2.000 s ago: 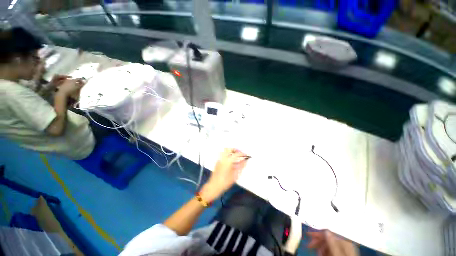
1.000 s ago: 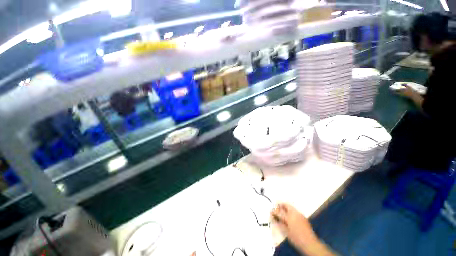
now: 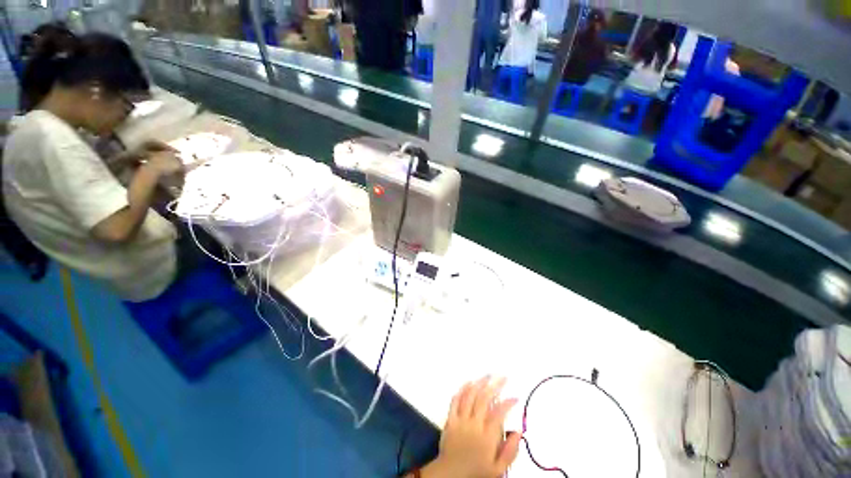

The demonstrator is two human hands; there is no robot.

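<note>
A white panel (image 3: 583,437) lies on the white bench at the lower right, cut off by the picture's bottom edge and hard to tell from the bench. A thin dark wire harness (image 3: 635,426) curves in a ring on it, with a small black connector (image 3: 594,375) at its top. My left hand (image 3: 476,431) is at the panel's left edge, palm down and fingers slightly apart, with the wire close to its thumb. I see nothing held in it. My right hand is out of the picture.
A beige-grey power box (image 3: 411,210) with a black cord and a small meter (image 3: 426,270) stand on the bench. White cables (image 3: 359,411) hang over its near edge. Panels are stacked left (image 3: 244,191) and right (image 3: 812,411). Another harness (image 3: 689,415) lies right. A person (image 3: 89,177) works at left.
The view swung right to the tall stacks, then back left. The two loose wires seen earlier in front are replaced by a ringed harness on a panel. My left hand is now flat and spread.
</note>
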